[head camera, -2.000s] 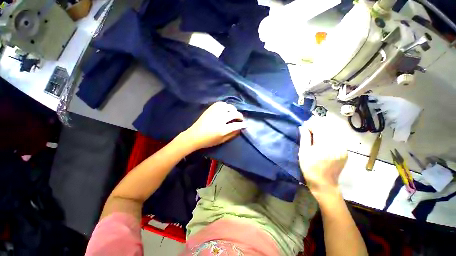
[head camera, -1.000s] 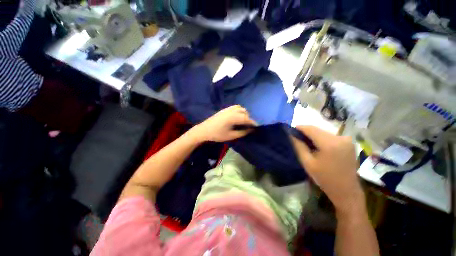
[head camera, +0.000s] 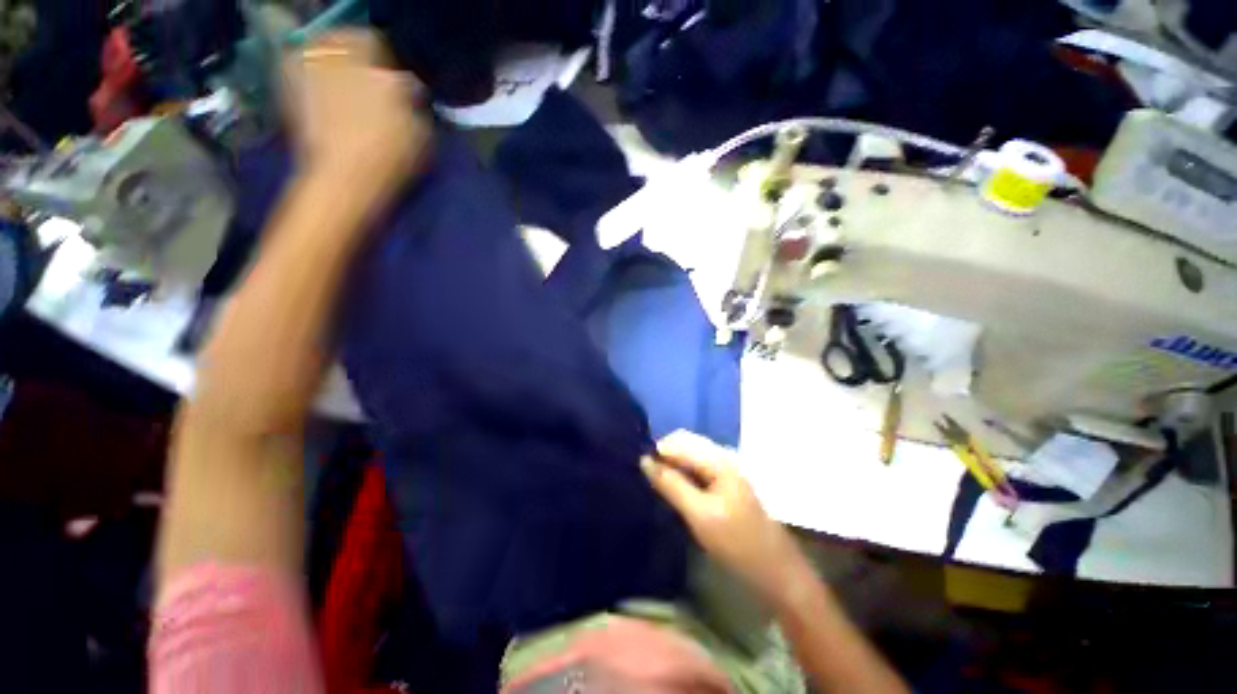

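Note:
A long dark navy garment piece (head camera: 502, 407) hangs stretched between my two hands, over the table's front edge and my lap. My left hand (head camera: 356, 115) is raised at the upper left, blurred, gripping the piece's far end. My right hand (head camera: 705, 488) pinches its edge near the lower middle. A blue-lit cloth piece (head camera: 658, 353) lies on the table behind it, beside the needle area of the cream sewing machine (head camera: 936, 258).
Black-handled scissors (head camera: 861, 355), a tan wooden-handled tool (head camera: 890, 424), yellow snips (head camera: 974, 461) and navy scraps (head camera: 1065, 542) lie right. A thread cone (head camera: 1024, 179) stands behind the machine. Another machine (head camera: 149, 203) is left; a red crate (head camera: 366, 583) is below.
My left hand has risen far up and left, drawing the navy piece out long. My right hand has moved left and down with its edge. The camera view has shifted.

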